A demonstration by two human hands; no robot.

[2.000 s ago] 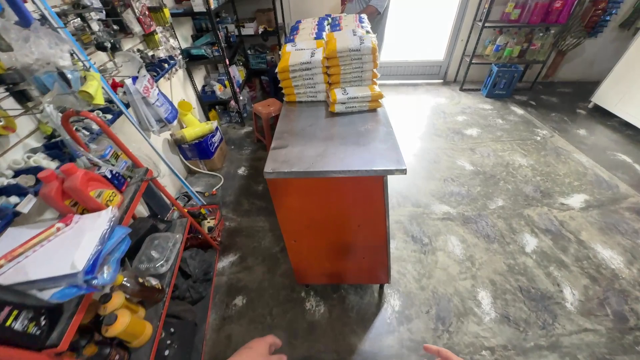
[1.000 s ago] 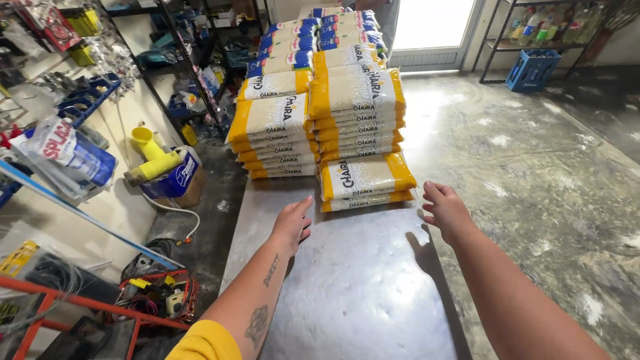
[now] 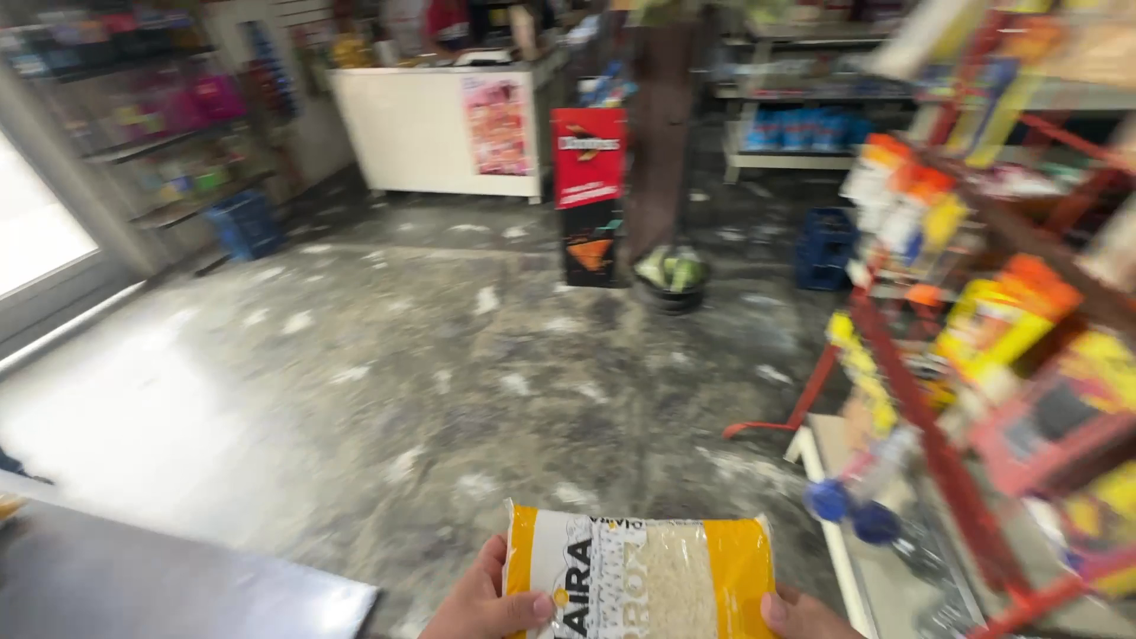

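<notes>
A clear plastic bag of rice with yellow ends (image 3: 639,572) is held level at the bottom of the head view, its lower edge out of frame. My left hand (image 3: 493,599) grips its left end, thumb on top. My right hand (image 3: 803,617) holds the right end, thumb also over the upper face. At the lower left lies the corner of the metal-topped table (image 3: 177,577), apart from the bag.
A red metal display rack with packaged goods (image 3: 932,426) stands close on the right. Ahead are a white counter (image 3: 426,133), a red and black snack display (image 3: 590,195), a dark post (image 3: 658,142) and a blue crate (image 3: 244,226). People are partly visible behind the counter.
Both hands, empty and reaching toward the stacked bags a second ago, now hold one rice bag. The view has swung far to the right, away from the stacks.
</notes>
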